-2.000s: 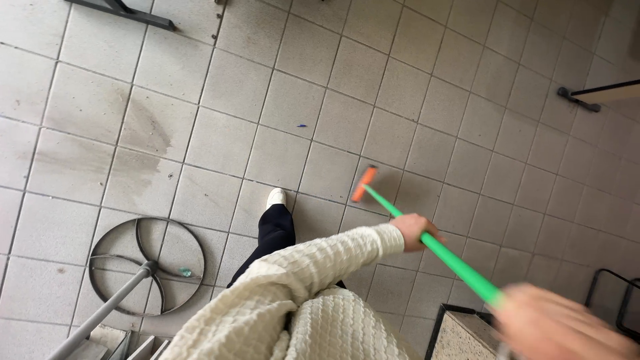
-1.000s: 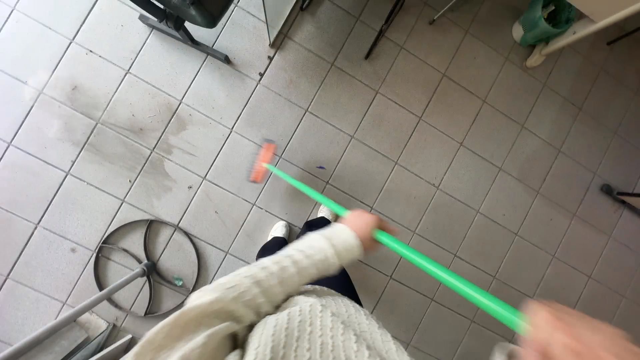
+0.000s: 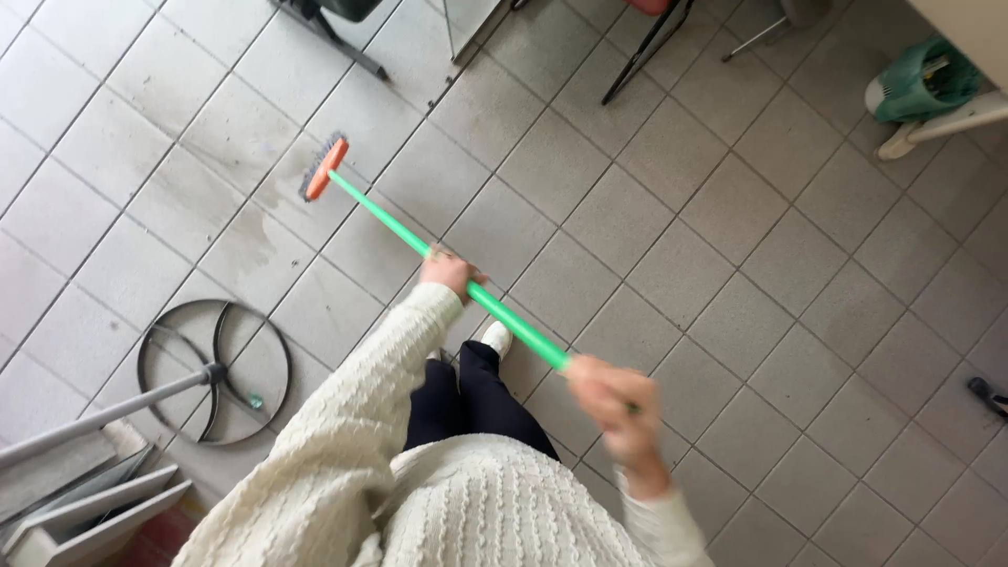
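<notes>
A broom with a green handle [image 3: 520,324] slants across the view from upper left to lower right. Its orange head [image 3: 327,168] with grey bristles is over the tiled floor [image 3: 587,197], left of the shoes. My left hand [image 3: 450,272] is closed around the middle of the handle. Closer to my body, my right hand [image 3: 616,398] grips the top end of the handle and is somewhat blurred. A grey stain [image 3: 256,228] marks the tiles just below and left of the broom head.
Lower left stands a round black metal base [image 3: 215,372] with a grey pole, beside white boards [image 3: 118,512]. Black chair legs [image 3: 335,39] are at the top left. A green bin [image 3: 921,83] sits by a table leg [image 3: 945,126] at the upper right.
The broom head has moved left over the floor, away from the shoes, with both hands still on the handle. The view has shifted since the earliest frame.
</notes>
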